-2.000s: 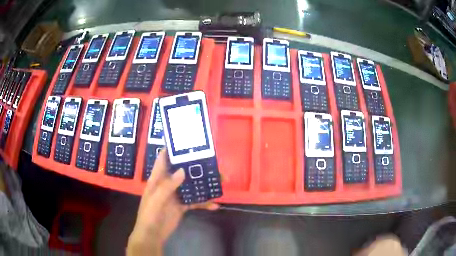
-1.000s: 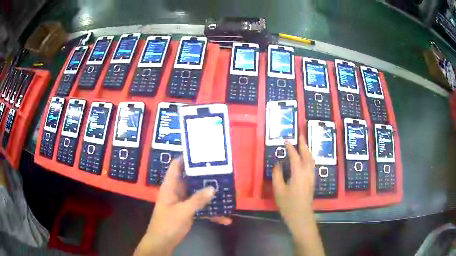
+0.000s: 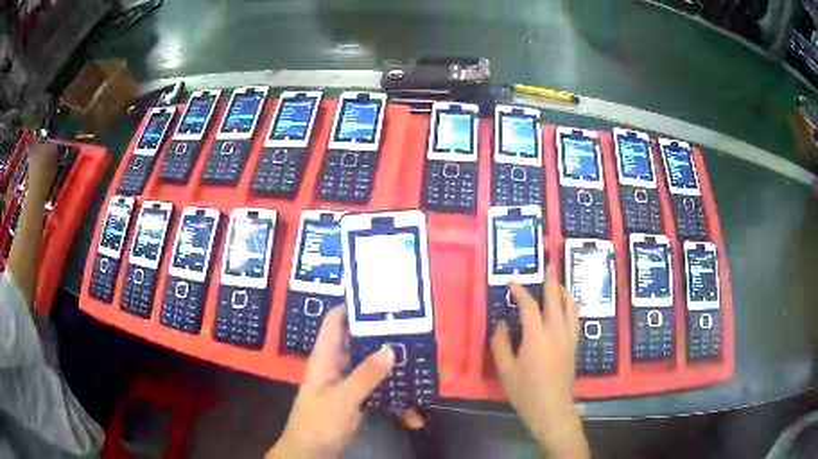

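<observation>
My left hand (image 3: 345, 387) holds a keypad phone (image 3: 387, 276) upright above the tray's near row; its screen is lit white, and my thumb lies at the navigation key. My right hand (image 3: 543, 357) is over another phone (image 3: 516, 244) in the near row of the right red tray (image 3: 456, 309). Its index fingertip touches near the lower screen edge and navigation key, and its thumb is by the left side. The fingers are apart and partly hide the keypad. That phone's screen shows a blue menu.
Lit phones fill other pockets of the right tray and the left red tray (image 3: 204, 347). A black device (image 3: 437, 75) and yellow pen (image 3: 544, 93) lie behind. A cardboard box (image 3: 100, 91) is at upper left. Another person's arm (image 3: 31, 215) reaches a tray at far left.
My right hand came into view with a phone now in the formerly empty near-row pocket. My left hand and its phone moved right; its thumb came onto the keys. Another person's arm appeared at left.
</observation>
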